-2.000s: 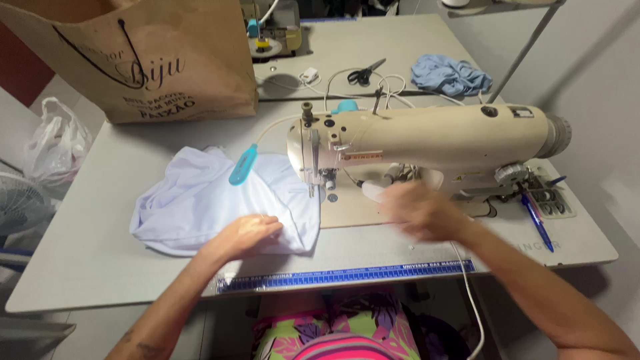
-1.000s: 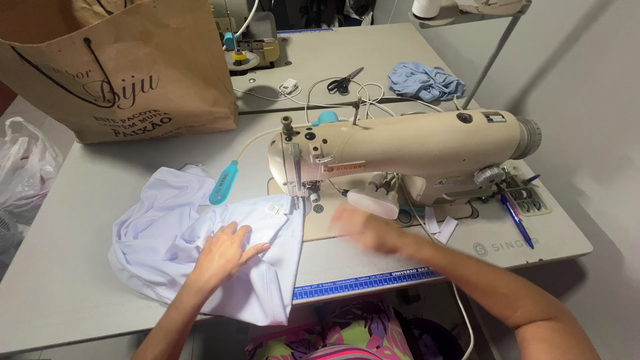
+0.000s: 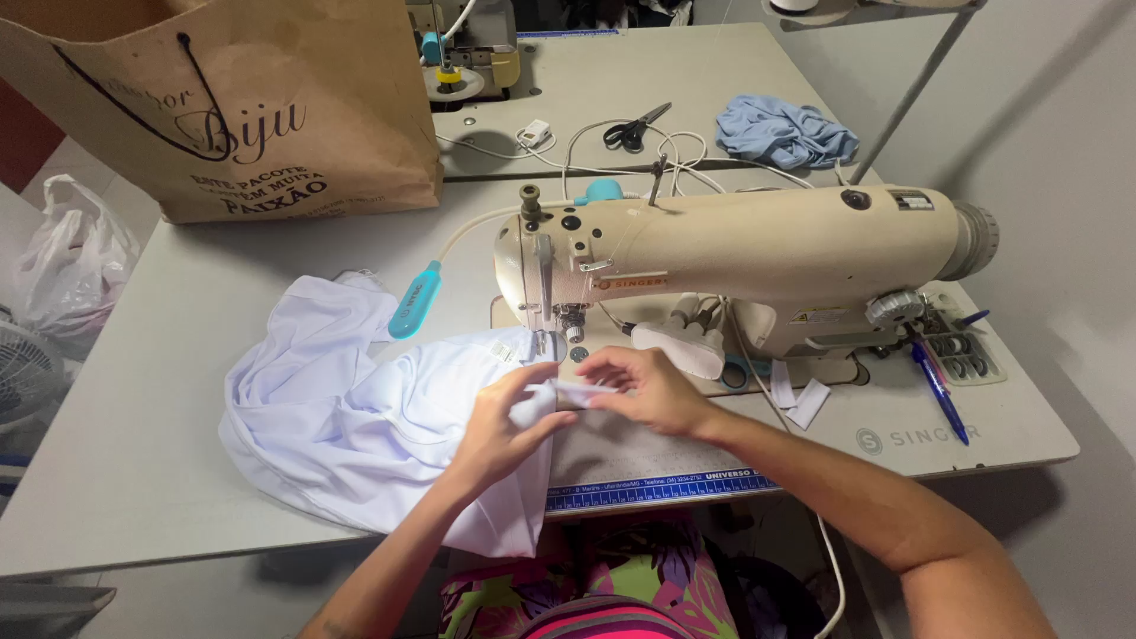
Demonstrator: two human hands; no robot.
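Note:
A pale blue-white garment lies bunched on the table, its right edge reaching the needle and presser foot of a Singer sewing machine. A small label tag shows on the cloth beside the foot. My left hand is over the garment's right edge, thumb and fingers apart around a fold; whether it grips the cloth is unclear. My right hand pinches a small white fabric strip just right of the garment, in front of the foot. The strip's left end is near my left fingertips.
A teal-ended flexible lamp hangs over the garment. Behind are a paper bag, black scissors, cables and a blue cloth. To the right lie white scraps, a blue pen and a bobbin tray. A blue ruler tape lines the front edge.
My left hand has moved right from the middle of the garment to its edge. My right hand, blurred in the earlier frames, is now close to my left with a strip between its fingers.

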